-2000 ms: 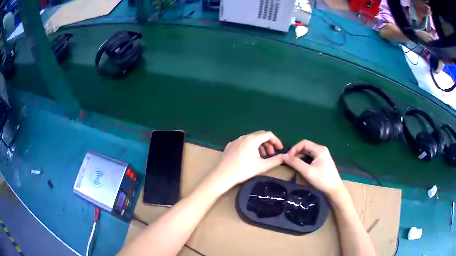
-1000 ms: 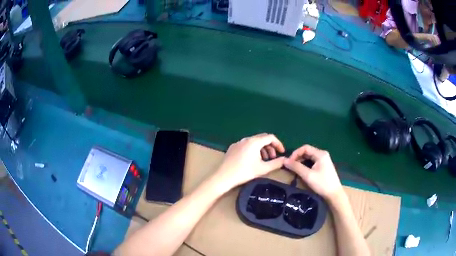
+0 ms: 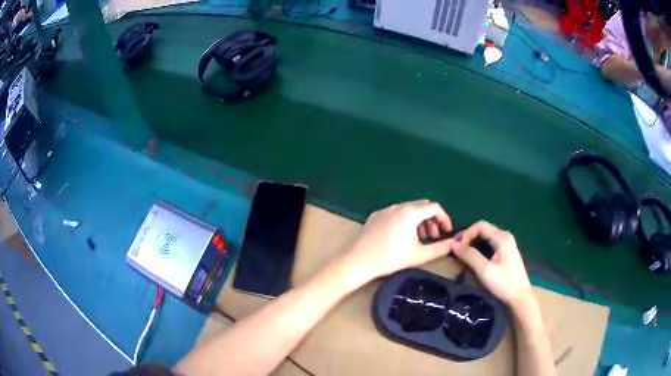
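The black oval dock lies flat on the tan cardboard sheet, its two glossy wells reflecting white light. My left hand and my right hand meet just beyond the dock's far edge. Their fingertips pinch a thin black cable that runs to the dock's far edge. The part between the fingers is mostly hidden. Both forearms rest low over the cardboard, on either side of the dock.
A black smartphone and a silver charger box with red lights lie to the left. Beyond, headphones lie on the green belt, with more headphones at right. A person's arm shows at the upper right.
The view has shifted, so the bench things and both hands appear further right. The headphones on the belt have also moved right in the picture. My hands keep the same pinching pose by the dock.
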